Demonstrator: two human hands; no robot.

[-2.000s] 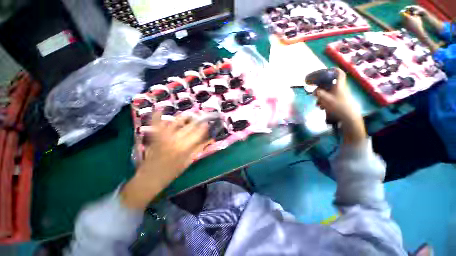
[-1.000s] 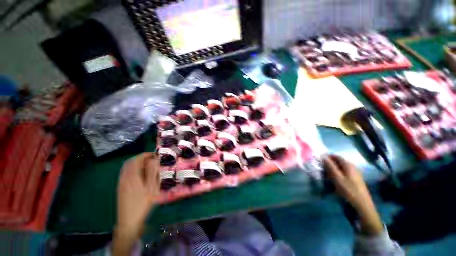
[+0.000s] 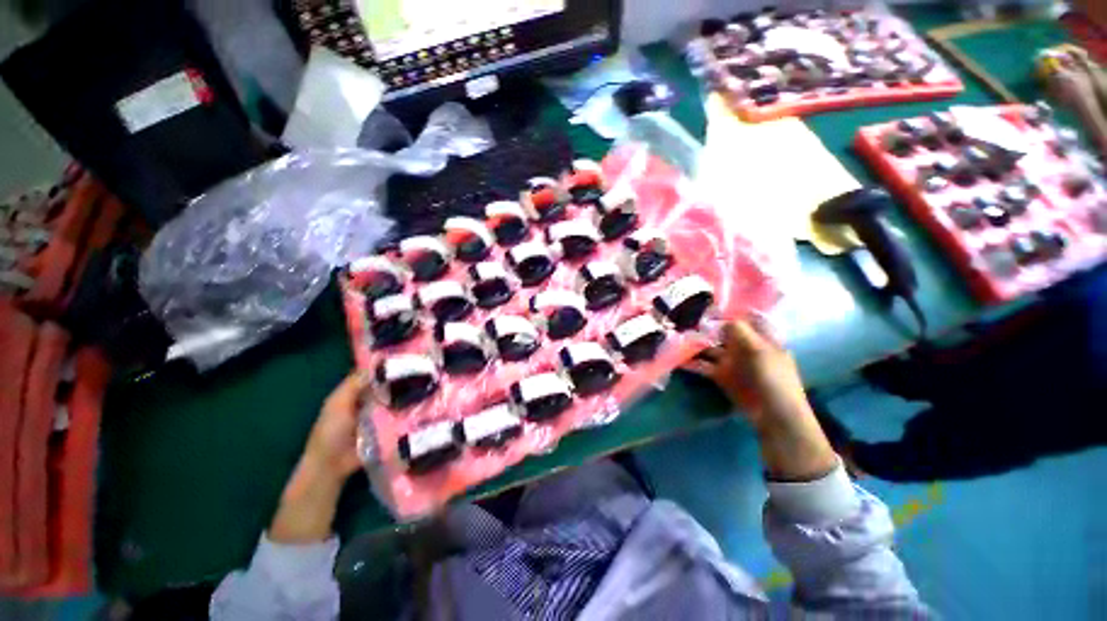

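A red-orange pocket tray [image 3: 467, 386] with rows of dark smartwatches [image 3: 543, 393] lies tilted in front of me, with clear plastic film [image 3: 736, 269] around it and bunched at its right end. My left hand [image 3: 339, 427] holds the tray's left edge, its fingers partly hidden by the rim. My right hand [image 3: 755, 364] grips the lower right corner of the tray and film, its fingertips partly hidden. The black handheld scanner [image 3: 876, 237] lies on the bench to the right, partly over a cream-yellow sheet [image 3: 777, 170].
A crumpled clear bag [image 3: 261, 243] lies by the dark keyboard, below the monitor [image 3: 480, 85]. Red-orange stacked trays [image 3: 61, 473] are at left. Two filled trays stand at right, one nearer [image 3: 947, 261], one behind [image 3: 838, 107]. Another person's hand [image 3: 1073, 83] shows at far right.
The scanner has left my right hand and lies on the bench. Both hands have come to the tray's ends. The tray has turned, its right end higher in the view.
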